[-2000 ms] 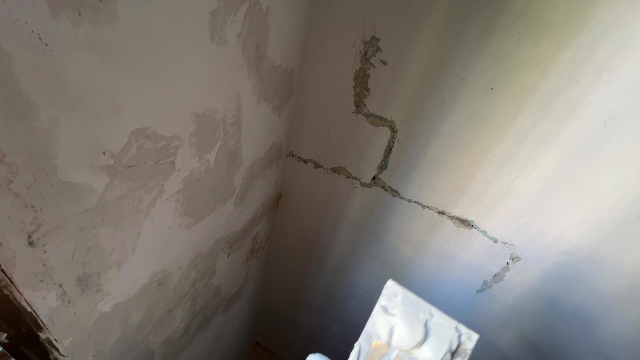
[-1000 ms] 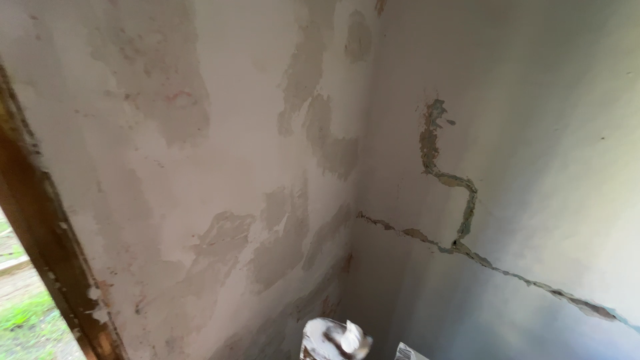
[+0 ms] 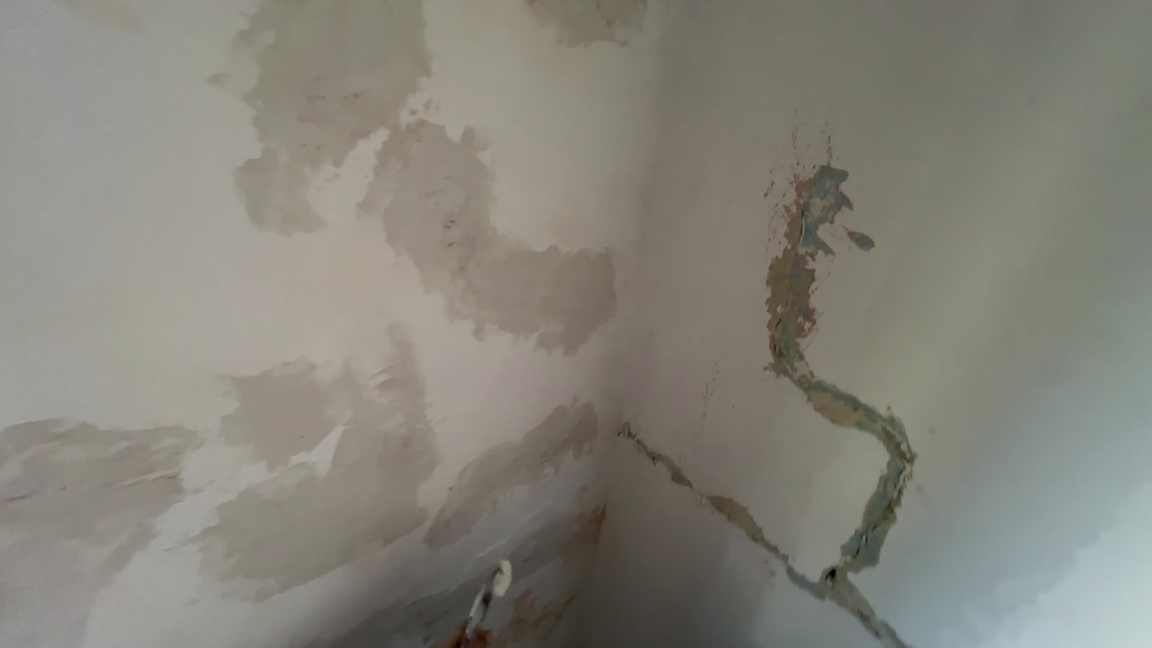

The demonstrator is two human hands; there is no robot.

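Observation:
A narrow, pale-tipped object [image 3: 490,594], perhaps part of a tool smeared with filler, pokes up from the bottom edge, left of the room corner. Neither my left hand nor my right hand can be made out, and whatever holds this object is hidden below the frame. On the right wall, a jagged open crack [image 3: 837,405] bends downward and meets a thinner slanting crack [image 3: 738,517] near the bottom. Grey-beige patches of filler or plaster [image 3: 549,288] cover parts of the pale left wall [image 3: 324,279].
Two walls meet at an inside corner [image 3: 630,360] near the middle. Reddish-brown exposed spots [image 3: 585,531] show low beside it. Brighter light falls on the lower right wall [image 3: 1062,558].
The view has shifted and sits closer to the corner. The white-smeared flat blade seen at the bottom earlier is out of view, as is the brown frame at left.

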